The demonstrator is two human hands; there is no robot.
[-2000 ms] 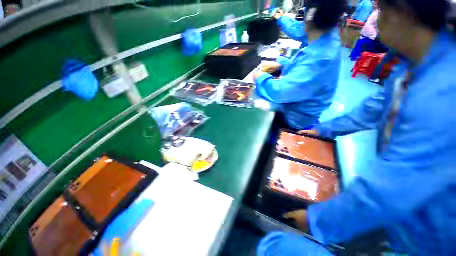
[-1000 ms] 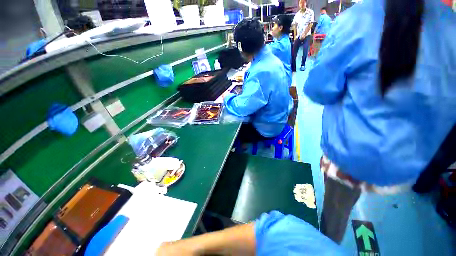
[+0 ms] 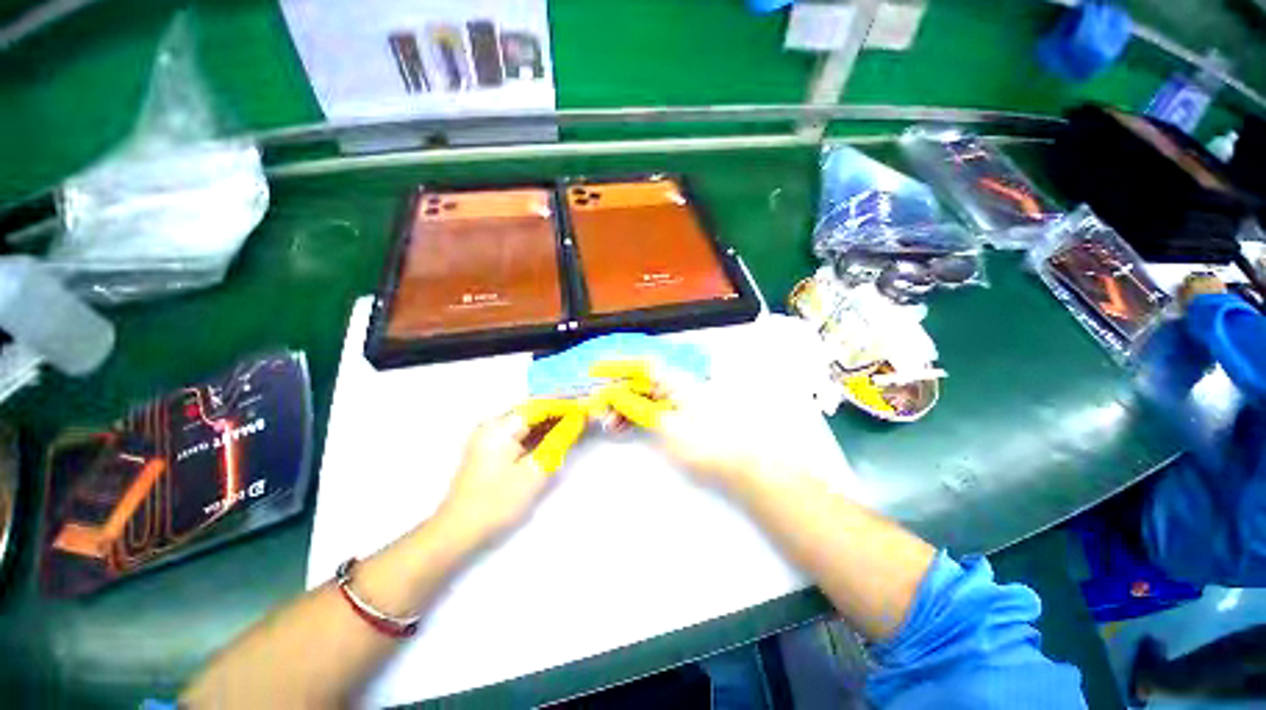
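My left hand (image 3: 503,462) and my right hand (image 3: 680,416) meet over the white work mat (image 3: 611,541), with yellow finger cots on the fingertips. The fingers are bent and close together; blur hides whether they hold anything. The light-blue flat scraper (image 3: 583,357) lies just beyond the fingers, partly hidden by them. Behind it, the black two-bay tablet tray (image 3: 472,344) holds two tablets, the left one (image 3: 479,264) and the right one (image 3: 647,247), with orange-brown backs up.
Printed screen films (image 3: 181,472) lie at left. A clear plastic bag (image 3: 167,208) is behind them, near a translucent bottle (image 3: 56,319). At right are a small-items dish (image 3: 909,400), bagged printed films (image 3: 1104,284) and another worker's blue sleeve (image 3: 1208,416). An instruction sheet (image 3: 431,63) is at the back.
The view has swung left and down from the aisle to the bench. Both my hands now show together over the mat; the person beside the bench is out of view.
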